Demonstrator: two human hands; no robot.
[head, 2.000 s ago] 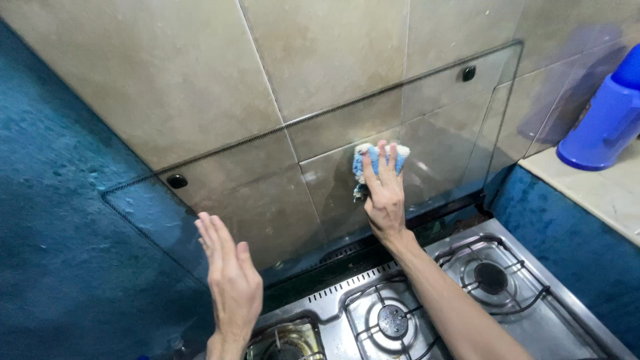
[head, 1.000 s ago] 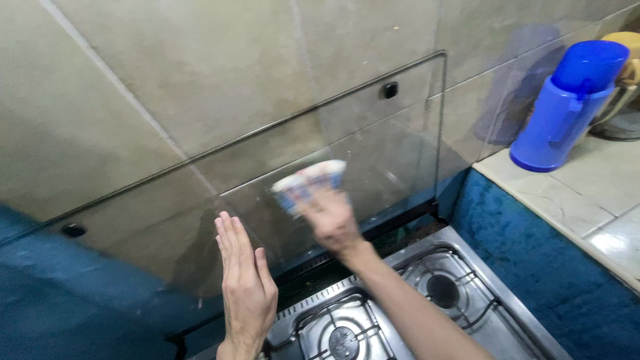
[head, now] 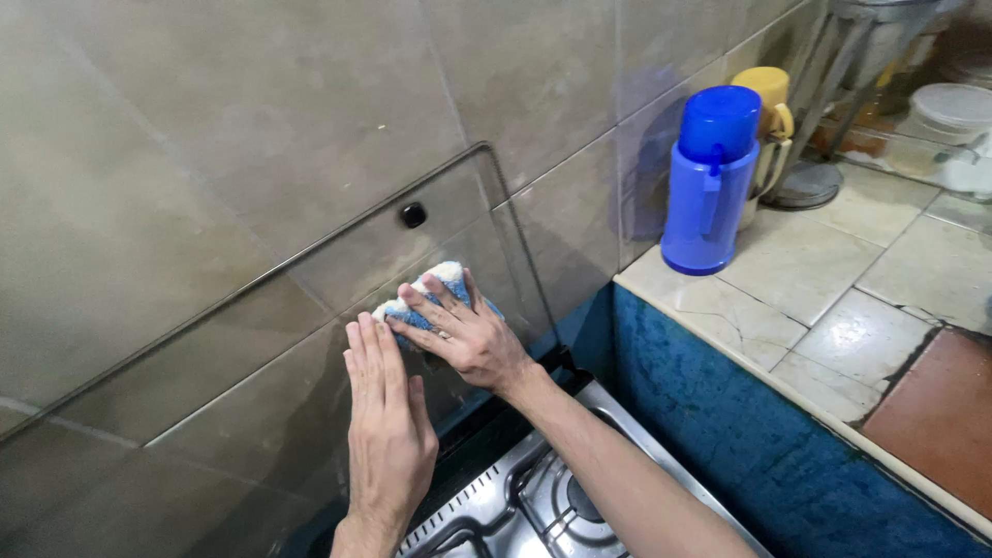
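Note:
My right hand [head: 473, 341] presses a folded blue and white cloth [head: 443, 273] flat against the glass lid [head: 341, 271] of a gas stove. The raised lid stands in front of the tiled wall, with a black rubber bumper [head: 412, 215] near its upper right corner. Just left of the cloth, my left hand [head: 387, 426] is held upright, fingers together and straight, its fingertips by the cloth's left end. Nothing shows in its grasp. Below both hands is the stainless steel stove top [head: 535, 504], partly hidden by my forearms.
A blue thermos [head: 709, 194] stands on the tiled counter [head: 806, 256] at the right, with a yellow-topped jug [head: 763, 85] behind it. Farther back are a metal stand [head: 806, 186] and a lidded plastic tub [head: 949, 112]. The counter's blue side wall [head: 697, 387] borders the stove.
The cloth, under my right hand, has moved along the glass toward the lid's right end. My left hand has come close beside it. The view has shifted to the right.

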